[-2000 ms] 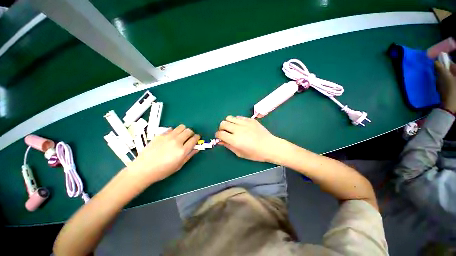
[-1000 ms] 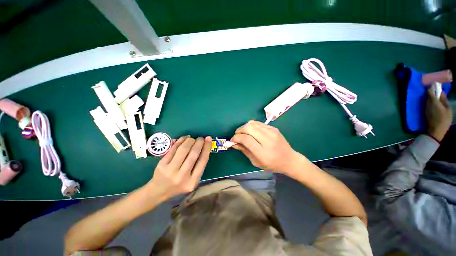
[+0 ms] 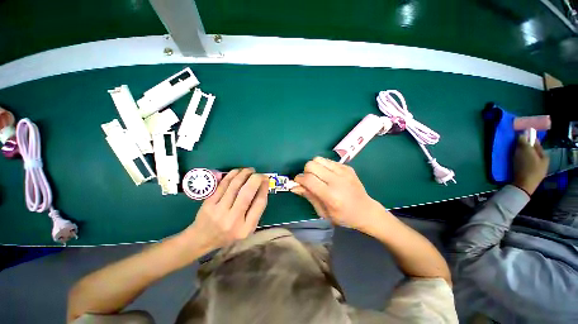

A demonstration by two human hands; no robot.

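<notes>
My left hand holds the handle core of a hair dryer, whose pink round head with white grille shows left of my fingers. The circuit board, with yellow and blue parts, shows between my hands. My right hand pinches the lead end at the board's right end; the fingertips partly hide it. The pink handle sleeve lies on the bench beyond my right hand, joined to a tied pale pink cord bundle with its plug.
Loose white inner covers lie piled at the left. Another cord bundle lies at the far left. A white rail with an upright borders the bench. At right, a person's hand holds a part over a blue cloth.
The view has shifted. Since the oldest frame, the round head has come into sight beside my left hand; both hands stay on the same unit. The sleeve has turned more upright.
</notes>
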